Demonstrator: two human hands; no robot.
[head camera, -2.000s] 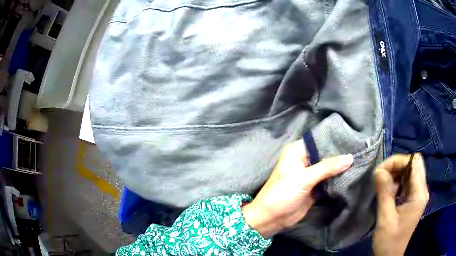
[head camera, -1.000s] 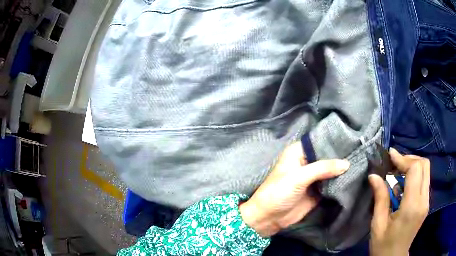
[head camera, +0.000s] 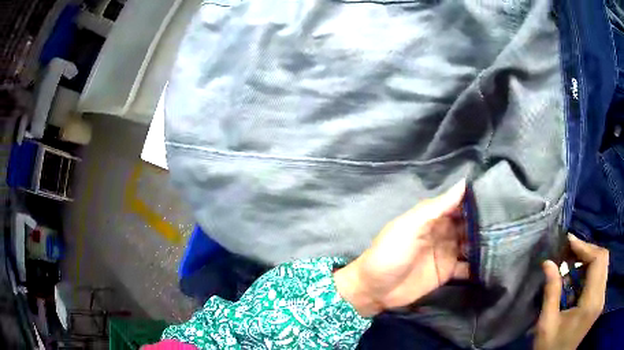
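A large denim garment (head camera: 301, 102) lies with its pale grey inside showing. Its dark blue band (head camera: 578, 130) with a small pale-lettered label runs down the right side. My left hand (head camera: 404, 256) is at the opening's narrow dark edge (head camera: 471, 232). Its palm shows, the thumb lies near the edge and the fingertips are hidden by cloth, so its grip is unclear. My right hand (head camera: 575, 294) is at the lower right, beside the seam's end near the band. It is closed around a small tool (head camera: 569, 280), mostly hidden, with white and blue glints.
A bright blue bin or bag (head camera: 196, 253) is below the garment's left edge. A pale trough (head camera: 126, 61) stands at the upper left, and a green crate (head camera: 133, 333) at the bottom left. The floor has a yellow line (head camera: 154, 217). Shelves or racks line the far left.
The view has shifted, so the garment sits further right. My left thumb has lifted off the seam to the dark edge, and the palm has turned up. My right hand is lower against the seam.
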